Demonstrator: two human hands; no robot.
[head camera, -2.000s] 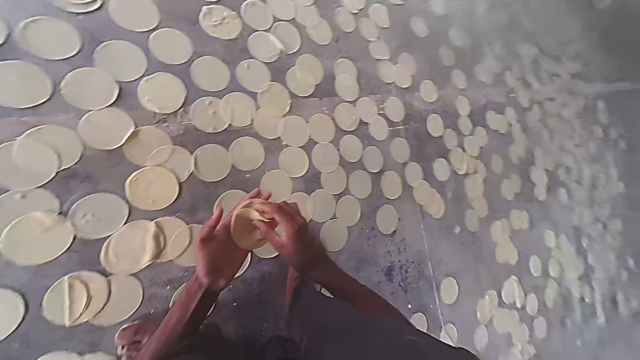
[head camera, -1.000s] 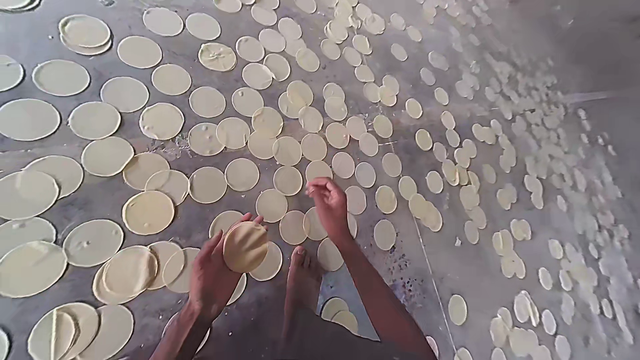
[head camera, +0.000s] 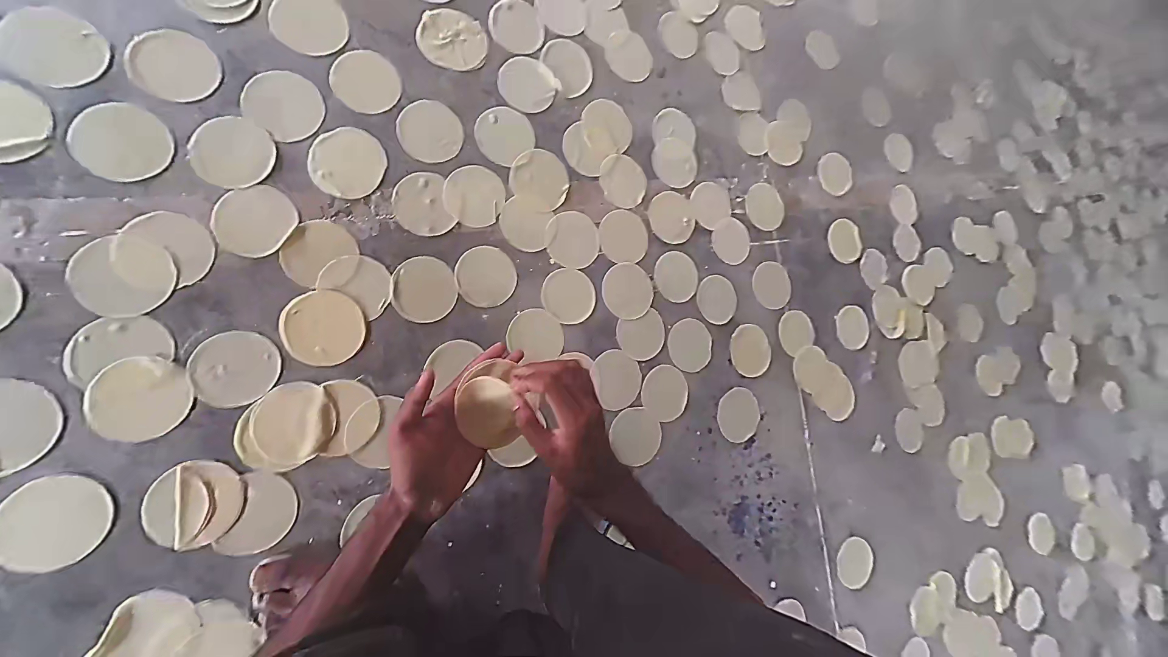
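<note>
My left hand (head camera: 429, 452) is held palm up at the lower middle, with a small stack of thin round dough discs (head camera: 486, 412) resting on its palm and fingers. My right hand (head camera: 568, 422) pinches the right edge of the discs with thumb and fingertips. The discs are pale yellow to tan and partly overlap. How many lie in the stack cannot be told. Just behind my hands, a pale dough disc (head camera: 535, 336) lies on the grey floor.
Many flat round discs cover the floor (head camera: 639, 538), some overlapping, such as a darker yellow disc (head camera: 322, 328) and a folded one (head camera: 190, 506) at left. A thin pale line (head camera: 815, 497) runs along the floor at right. My feet and dark-clothed legs are at the bottom.
My right hand, apart from the left one a second ago and over the floor discs, has come back to the discs in my left hand. The left hand still holds them.
</note>
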